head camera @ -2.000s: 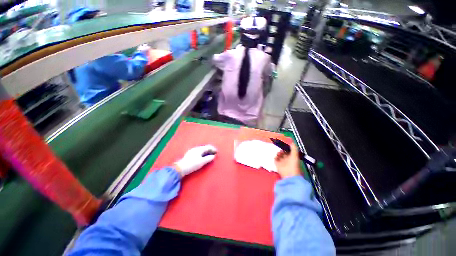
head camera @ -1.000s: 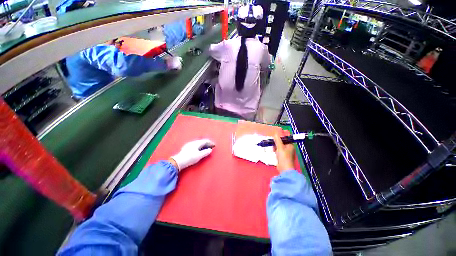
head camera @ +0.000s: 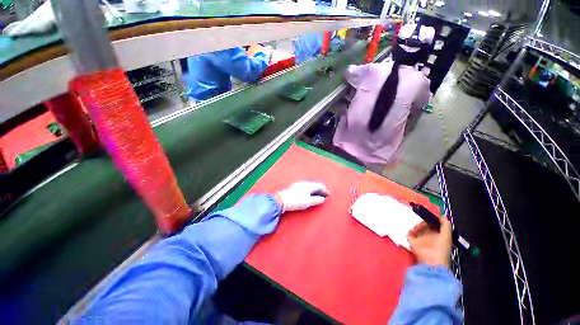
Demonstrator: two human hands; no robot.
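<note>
My left hand [head camera: 303,196], in a white glove, rests on the red mat [head camera: 311,254] with its fingers loosely curled and nothing seen in it. My bare right hand [head camera: 432,241] holds a black pen-type tool [head camera: 426,216] with a white label and green rear end. The tool's front end points up and left above the white cloth [head camera: 385,216]. The right hand is at the cloth's right edge. The cloth lies on an orange-red sheet [head camera: 396,188] at the mat's far right.
A green conveyor belt [head camera: 210,133] at left carries circuit boards [head camera: 250,121]. A metal rail [head camera: 254,161] runs between belt and bench. A red-wrapped post [head camera: 130,143] stands at left. A person in pink [head camera: 381,108] is ahead. Black-shelved wire racks [head camera: 509,209] stand at right.
The view has turned left, so bench and hands appear farther right. The pen-type tool was nearly level a second ago and now slants, front end up. Two boards now show on the belt beside the bench.
</note>
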